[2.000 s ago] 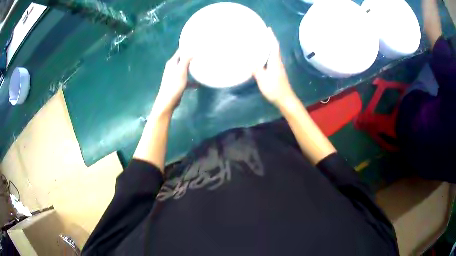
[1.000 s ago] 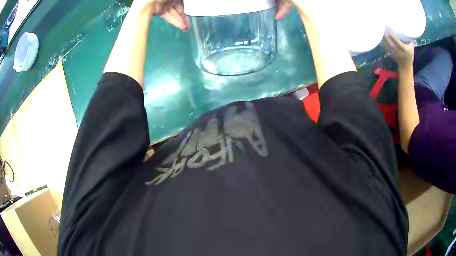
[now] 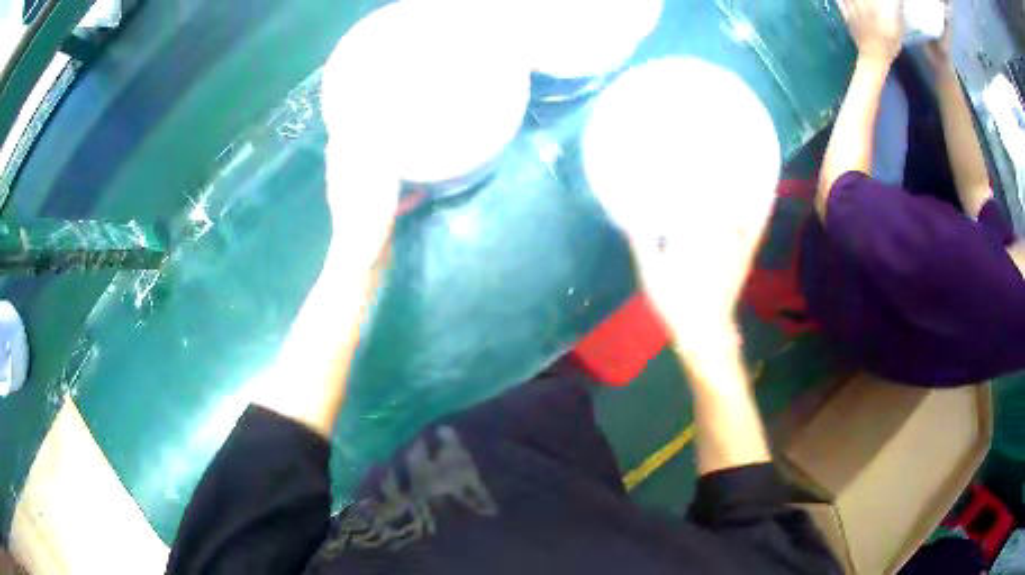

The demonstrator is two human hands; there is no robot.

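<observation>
A white round part [image 3: 427, 96] sits over the green bench, with a faint clear wall showing below its rim. My left hand [image 3: 365, 219] is at its lower left edge, thumb under the rim and fingers along the side. A second white round part [image 3: 682, 140] is to the right. My right hand [image 3: 691, 264] grips its near edge. Both hands are washed out by glare, so the fingers are hard to make out. Another white round part [image 3: 590, 28] lies behind, cut by the top edge of the picture.
The shiny green bench [image 3: 483, 281] runs diagonally. A green post [image 3: 84, 245] and a white part [image 3: 9, 348] are at left, above cardboard [image 3: 79, 505]. A red stool [image 3: 624, 343] and an open carton [image 3: 899, 472] are below right. A person in purple [image 3: 922, 281] works at right.
The view has swung right. My hands, together on one white-topped clear container before, are now apart on separate white parts. The other person's hands have moved up and away from the white parts.
</observation>
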